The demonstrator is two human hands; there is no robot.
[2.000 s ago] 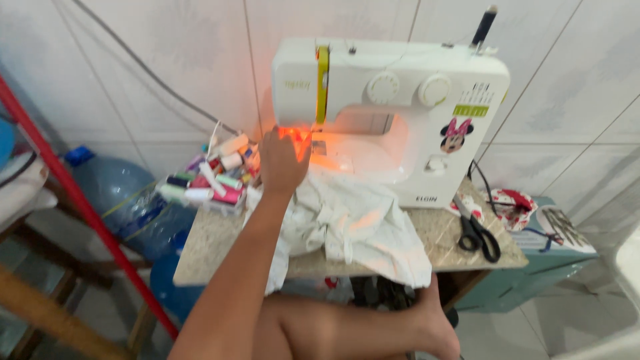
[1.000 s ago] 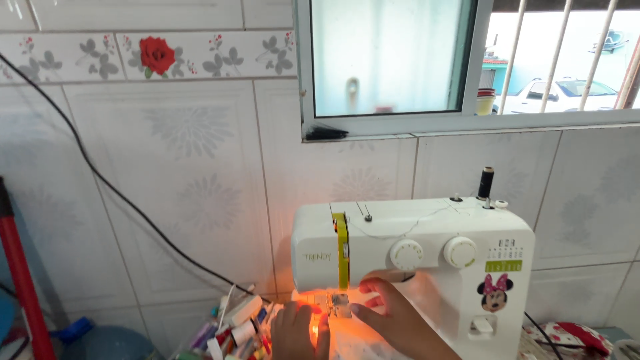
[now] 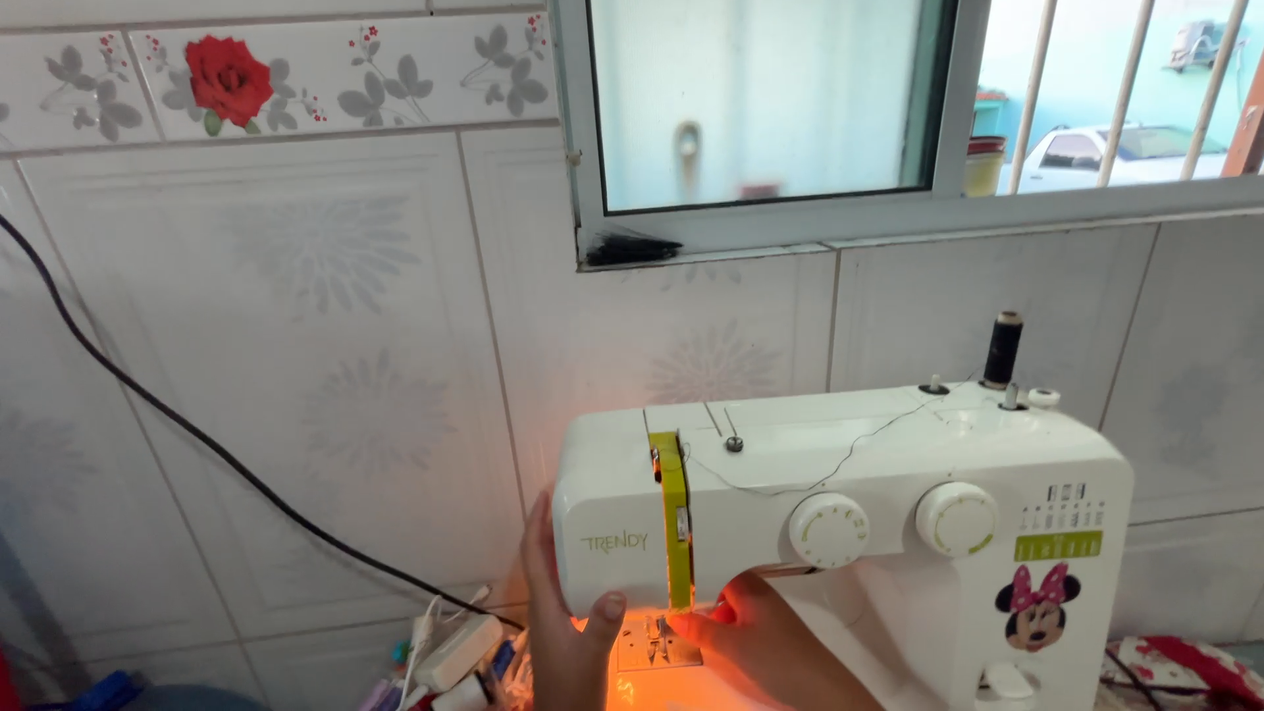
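Note:
A white sewing machine [image 3: 889,444] stands against the tiled wall, its lamp glowing orange over the metal needle plate [image 3: 632,652]. My left hand [image 3: 568,612] rests on the left end of the machine's head, thumb at its lower front edge, the other fingers partly hidden behind the side. Beneath the arm, my right hand [image 3: 760,637] has its fingertips close to the needle area and presser foot [image 3: 656,632]; whether they pinch anything cannot be told. A spool of black thread [image 3: 1003,351] stands on top, and its dark thread [image 3: 849,449] runs loosely leftward across the machine.
Left of the machine lie a white power strip [image 3: 459,652] and assorted small items. A black cable [image 3: 217,449] runs down the wall. Red-and-white fabric [image 3: 1185,667] lies at the lower right. A window frame [image 3: 770,222] is above the machine.
Two seconds ago one hand was visible at the needle area, above white cloth; now both hands are at the machine. My left hand has moved up onto the head's left side. The view has tilted up.

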